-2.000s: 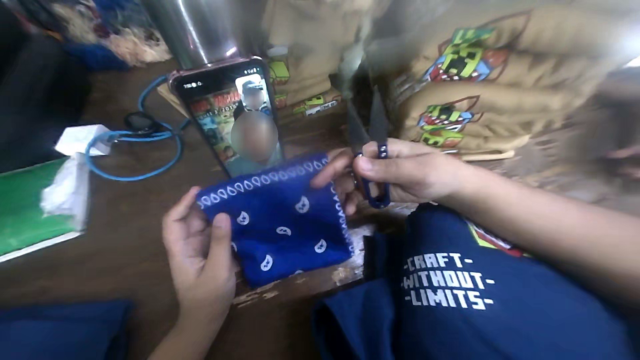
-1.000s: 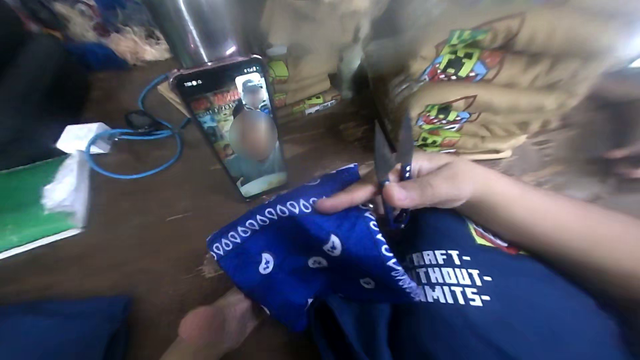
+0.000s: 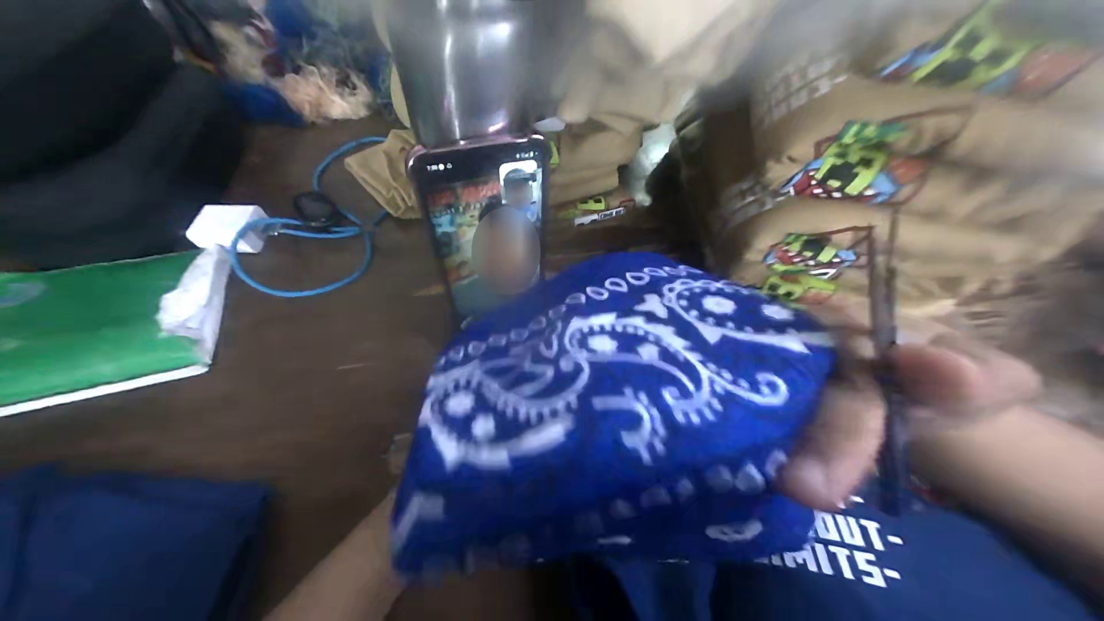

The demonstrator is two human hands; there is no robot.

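A blue bandana [image 3: 604, 414] with a white paisley print spans the space between my hands, its broad face toward the camera. My right hand [image 3: 871, 414] grips its right edge and also holds thread snips [image 3: 888, 371], blades pointing up and blurred. The bandana covers most of my left hand; only the wrist [image 3: 362, 552] shows at its lower left edge, so the fingers' hold is hidden. Beneath the bandana, navy fabric with white lettering [image 3: 862, 552] lies at the lower right.
A phone [image 3: 492, 224] showing a video call leans on a metal cup [image 3: 461, 69]. To the left are a blue cable [image 3: 302, 291], a white adapter [image 3: 226, 228], a green book [image 3: 95, 328] and folded navy cloth [image 3: 129, 543]. Stacked tan printed garments [image 3: 975, 190] stand at the right.
The bandana has been raised and turned from its small-print side to a large paisley side, and it now hides the left hand's fingers. The snips have stayed in the right hand.
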